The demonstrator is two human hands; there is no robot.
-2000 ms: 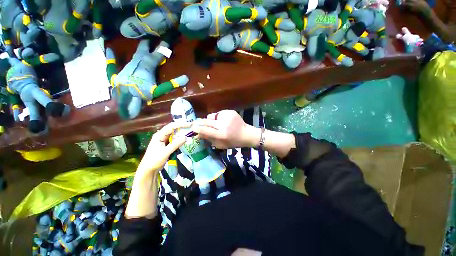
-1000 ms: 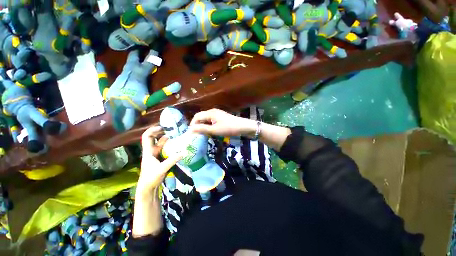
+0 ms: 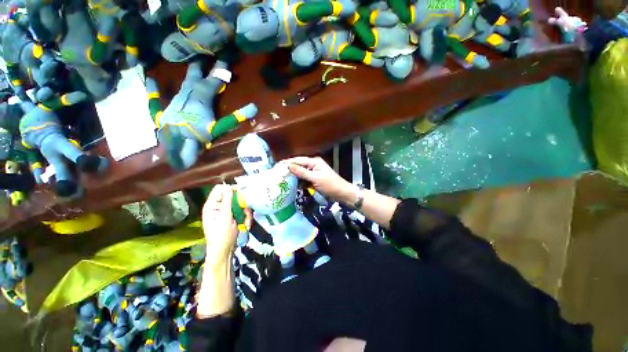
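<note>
A plush doll [image 3: 279, 213] with a pale grey-blue body, green chest print, green belt and yellow-edged skirt lies upright over the lap. Its capped head [image 3: 254, 154] points toward the bench. My left hand [image 3: 222, 214] is at the doll's green arm on the left side, fingertips pinched near the shoulder. My right hand [image 3: 316, 174] pinches the doll's shoulder on the right side. Both hands are bare. Whether a thin thread is between the fingers is too small to tell.
Dark red bench [image 3: 330, 110] runs across, heaped with similar dolls [image 3: 191, 117]. A white paper sheet [image 3: 127, 118], a small dark tool [image 3: 303, 93] and yellow scraps lie on it. Many dolls [image 3: 141, 306] fill a container by a yellow sheet [image 3: 117, 265]. A yellow bag [image 3: 611, 113] stands right.
The doll now lies flatter with its chest facing up. My hands have moved apart to its two sides. The dark tool and yellow scraps show more clearly on the bench.
</note>
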